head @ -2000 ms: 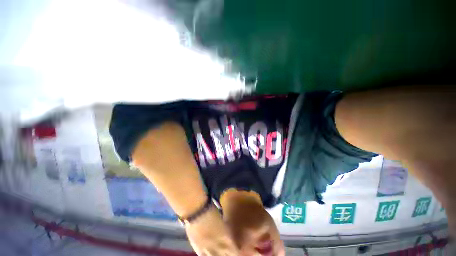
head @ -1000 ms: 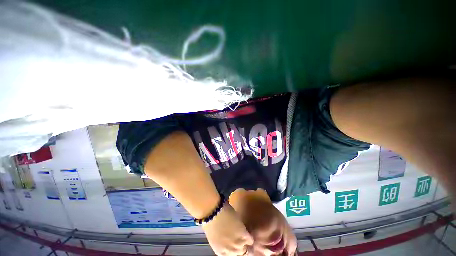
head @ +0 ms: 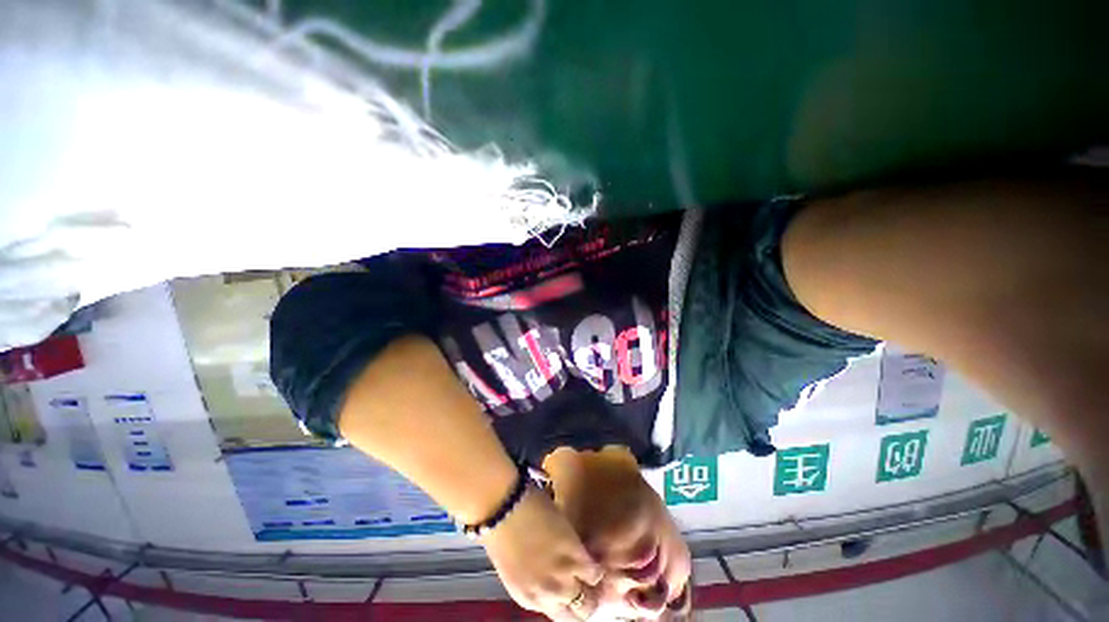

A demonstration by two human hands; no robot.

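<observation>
A bright white cloth fills the upper left; its frayed tip has thin curled threads against a smooth green surface. A looped white thread hangs blurred at the top edge. A person in a black lettered shirt shows upside down. One hand, with a dark bead bracelet and a ring, lies against the face, fingers bent; whether it is mine and whether it holds anything cannot be told. Another bare arm runs off the right side, its hand out of the picture. No hand is visible on the cloth.
Behind the person is a white wall with blue-and-white notices and green character signs. A red rail and grey rails curve along the bottom. A red patch shows at the left.
The blurred cloth edge has become sharper and its threads distinct. The thread loop has shifted up to the top edge. The person and wall signs have shifted slightly left in the view since one second ago.
</observation>
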